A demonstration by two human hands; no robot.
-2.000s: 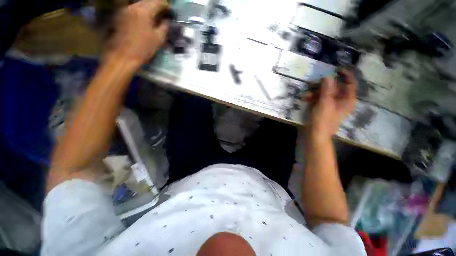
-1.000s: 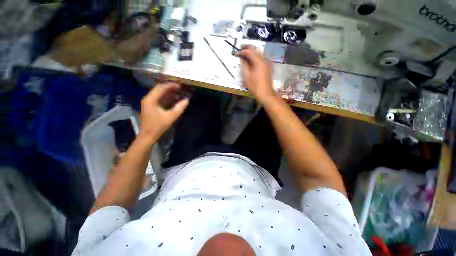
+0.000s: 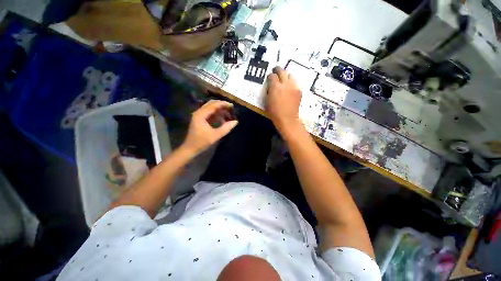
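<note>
My right hand rests on the white table, fingers together and pointing away from me; a thin dark strip shows just beyond its fingertips, and I cannot tell whether it holds something. My left hand is in the air before the table's front edge, fingers curled and thumb apart, with nothing visible in it. A black slotted part lies left of my right hand. Small black fittings lie further left. Two shiny rotary hooks sit in the dark slot of the machine bed, right of my right hand.
The cream-white sewing machine head stands at the right. A brown tool basket is at the back left. A white bin and a blue crate with white rings are below left. A dark parts box sits at the table's right end.
The view has turned and shifted, showing more of the basket and bin. My right hand, earlier by a thin rod, now lies flatter on the table near the slotted part. My left hand stays before the edge.
</note>
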